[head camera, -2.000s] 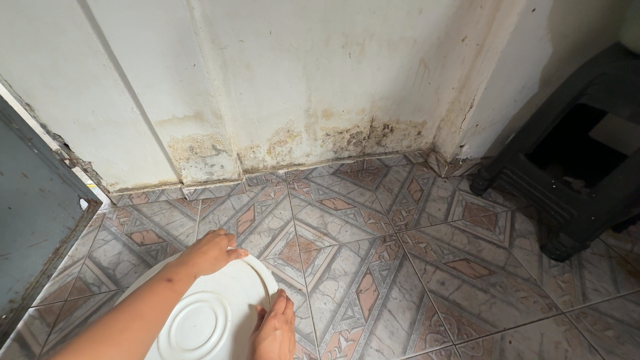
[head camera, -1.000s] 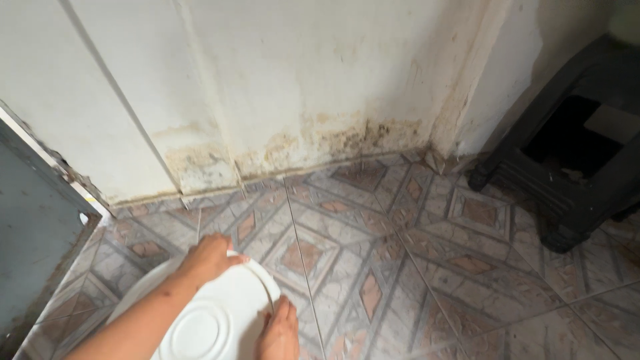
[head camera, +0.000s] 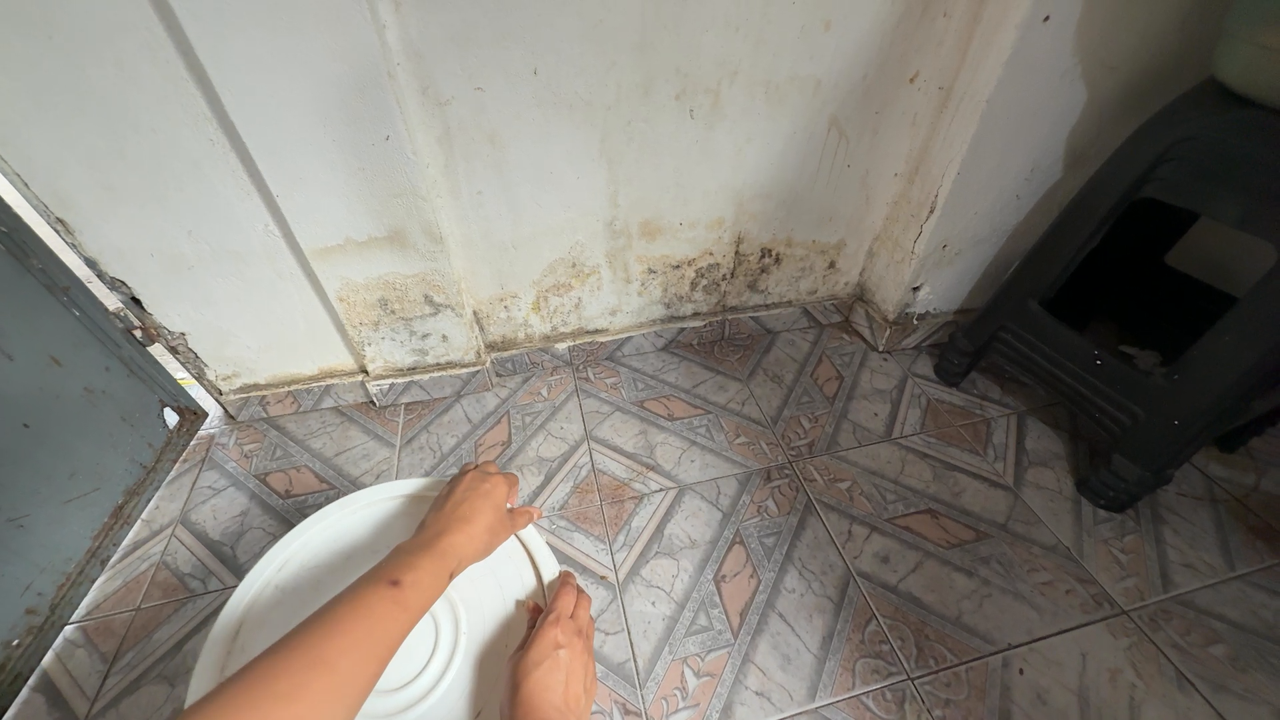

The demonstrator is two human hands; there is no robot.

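Note:
A round white plastic lid or stool top (head camera: pixel 300 560) with raised rings at its middle fills the lower left of the head view; what lies beneath it is hidden. My left hand (head camera: pixel 478 515) reaches across it, fingers curled over its far rim. Lower down, my right hand (head camera: pixel 556 650) grips the right rim, its fingertips close to the edge. Both hands are on the same white piece, a short way apart.
A white wall (head camera: pixel 600 150) with mould stains along its base meets the patterned tile floor (head camera: pixel 720 540). At the right stands a dark plastic stool (head camera: pixel 1090 400). A grey metal door (head camera: pixel 70 430) with rusty edges is at the left.

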